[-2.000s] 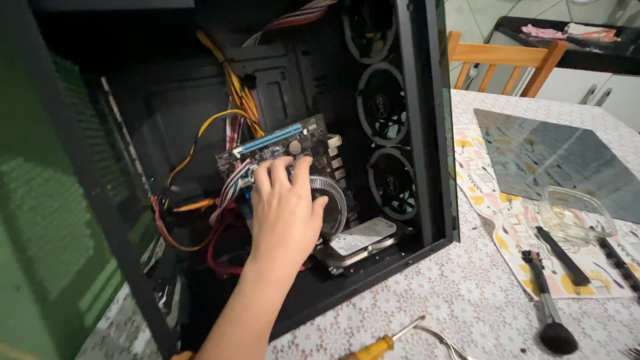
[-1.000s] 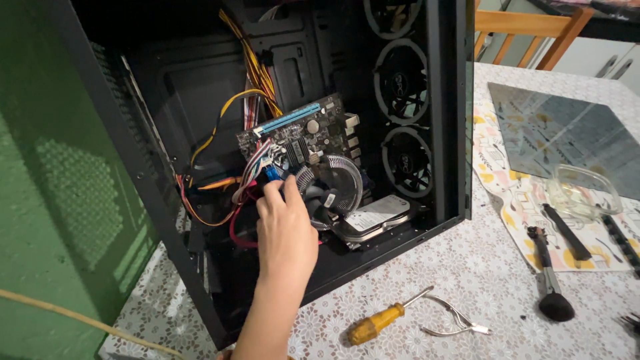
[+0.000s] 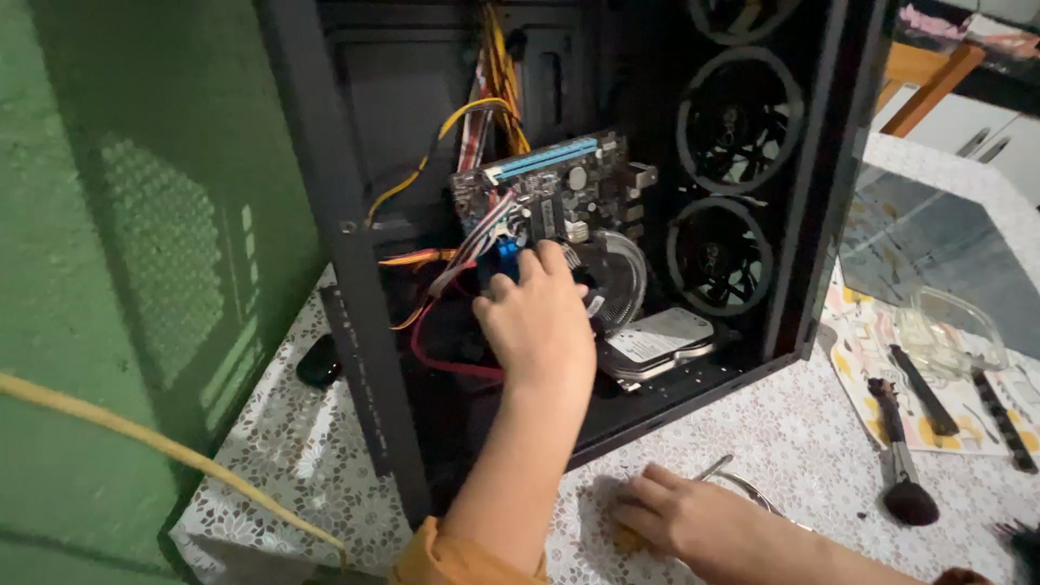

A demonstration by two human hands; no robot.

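A black computer case [image 3: 370, 325] stands with its side off. Inside it a motherboard [image 3: 601, 175] leans at a tilt, with a round CPU cooler [image 3: 630, 280] on its lower part. My left hand [image 3: 540, 313] reaches into the case, its fingertips at the cooler and beside a blue connector [image 3: 505, 258]; whether it grips anything is hidden. A hard drive [image 3: 662, 337] lies on the case floor right of this hand. My right hand [image 3: 674, 508] rests on the tablecloth, closed over the yellow handle of a screwdriver [image 3: 630, 538]. Curved metal pliers or tweezers [image 3: 751, 491] lie beside it.
Yellow, red and striped cables [image 3: 471, 104] hang inside the case, near ring fans [image 3: 739, 118]. At right lie a makeup brush [image 3: 908, 487], a black strip-like tool [image 3: 925, 390], a clear plastic container [image 3: 951, 333] and a dark glass panel [image 3: 942, 252]. A black object [image 3: 318, 361] sits at left.
My right hand has come into view, onto the screwdriver that lay uncovered on the table. My left hand has moved from the top of the cooler to its left side. The view has shifted.
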